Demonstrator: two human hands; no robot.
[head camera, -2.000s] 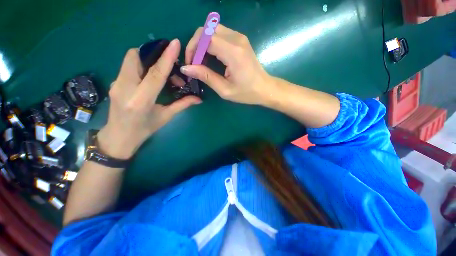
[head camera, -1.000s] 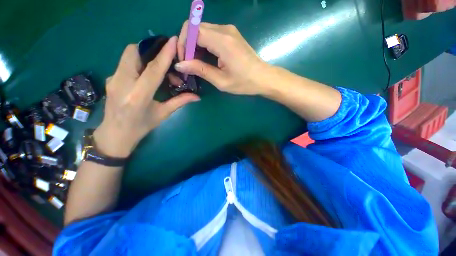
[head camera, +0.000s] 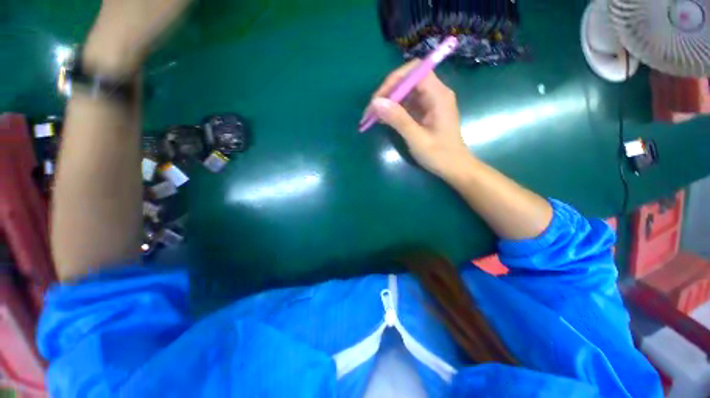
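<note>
My right hand (head camera: 420, 116) holds the pink-purple tweezers (head camera: 411, 81) above the green mat, its pointed tip toward the lower left. My left hand (head camera: 140, 19) is stretched far out at the top left; it is blurred and its fingers are cut off by the top edge, so I cannot tell whether it holds anything. Dark watch housings (head camera: 226, 134) with white batteries (head camera: 173, 174) lie in a cluster beside my left forearm, which hides part of them. A display stack (head camera: 451, 19) of black discs with shiny tails lies at the top centre.
A white desk fan (head camera: 615, 39) stands at the upper right, with a thin black cord (head camera: 623, 183) running down from it. A single unit (head camera: 640, 154) with a white patch lies by the cord. Red-pink bins (head camera: 658, 229) are at the right and left edges.
My left hand has moved from the middle to the far top left. The dark piece between the hands is out of view. My right hand has moved right. The display stack and fan have come into view.
</note>
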